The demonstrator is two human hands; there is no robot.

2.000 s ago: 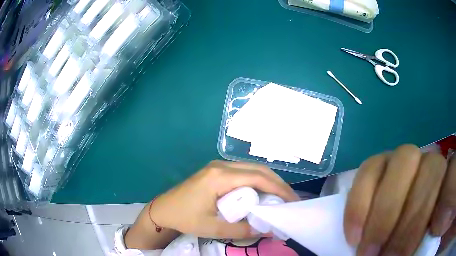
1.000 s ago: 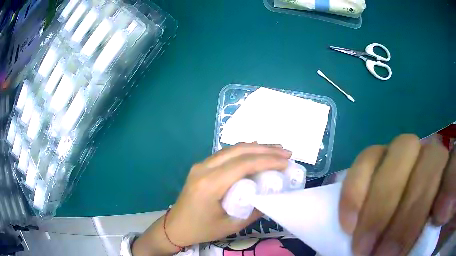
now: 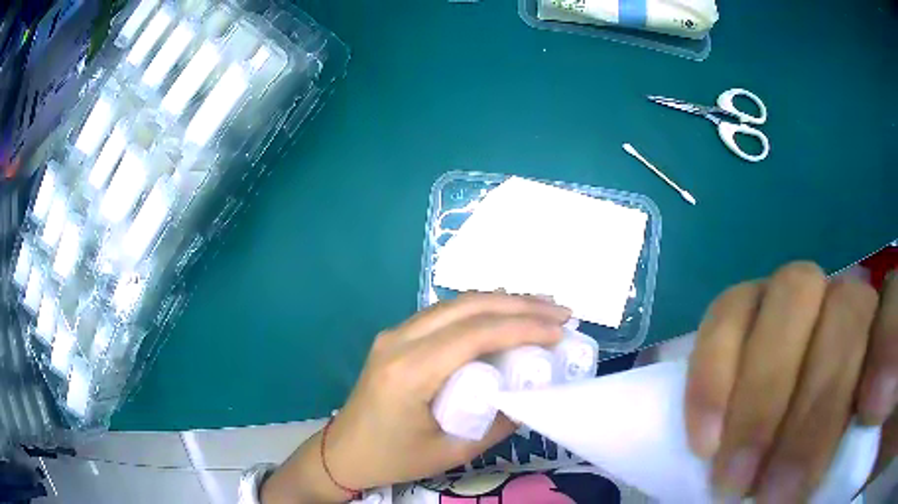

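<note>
My left hand [image 3: 423, 384] holds three glossy white plastic units [image 3: 470, 399] side by side, their ends facing up and towards the right. My right hand [image 3: 788, 379] is closed around a white cone-shaped piping bag [image 3: 615, 418]. The bag's narrow tip is at the end of the nearest unit; whether it touches cannot be told. The middle and far units show small round marks on their ends. My fingers hide the units' far sides. The right hand is partly cut off by the right edge.
A clear plastic box [image 3: 652, 266] with white paper sheets [image 3: 551, 241] lies just beyond my left hand. A blister tray [image 3: 187, 187] of white units is at left. A cotton swab [image 3: 659, 174], scissors [image 3: 724, 116] and a wipes pack [image 3: 640, 12] lie farther back on the green mat [image 3: 364, 108].
Since the first frame, my left hand has turned so all three unit ends show, and the bag tip stays at the nearest unit. Over the last second, the hands have barely moved.
</note>
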